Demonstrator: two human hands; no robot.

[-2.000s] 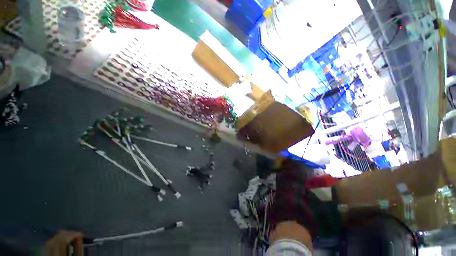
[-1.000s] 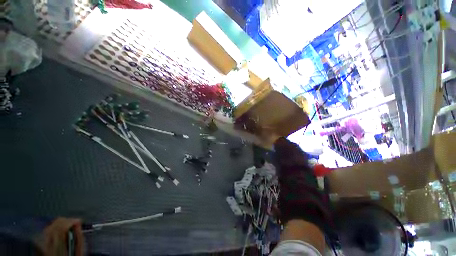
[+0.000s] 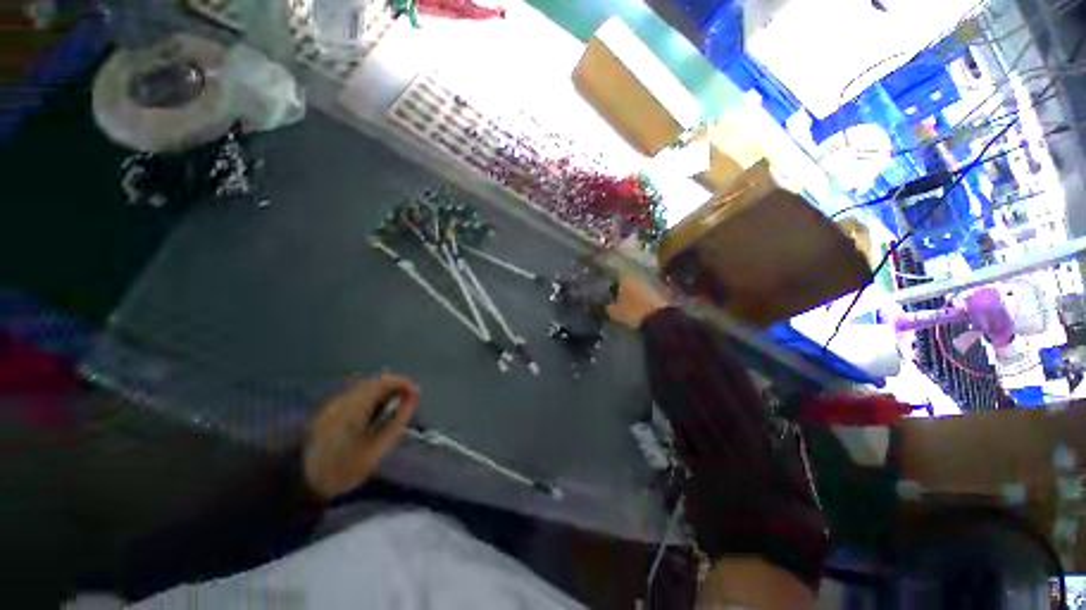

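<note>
My left hand (image 3: 357,435), at the lower left, holds the dark end of a white cable assembly (image 3: 482,459), which points to the lower right over the grey mat (image 3: 286,298). My right hand (image 3: 635,298) is at the mat's far right edge, beside a small loose cluster of short black leads (image 3: 578,337). Its fingertips are blurred, so I cannot tell whether they hold anything. A fanned bunch of white cable assemblies (image 3: 459,280) with green circuit boards at their far ends lies mid-mat.
A tape or label roll (image 3: 167,89) and more black leads (image 3: 197,169) are at the upper left. A perforated tray (image 3: 447,113) with red-and-black wired parts lies beyond the mat. An open carton (image 3: 768,253) stands behind my right hand. Grey-white tabs (image 3: 653,447) are partly behind my right sleeve.
My right hand has come into view at the black leads; before, only its sleeve and wrist showed. The camera view has shifted left, showing more of my left hand, still on the cable assembly.
</note>
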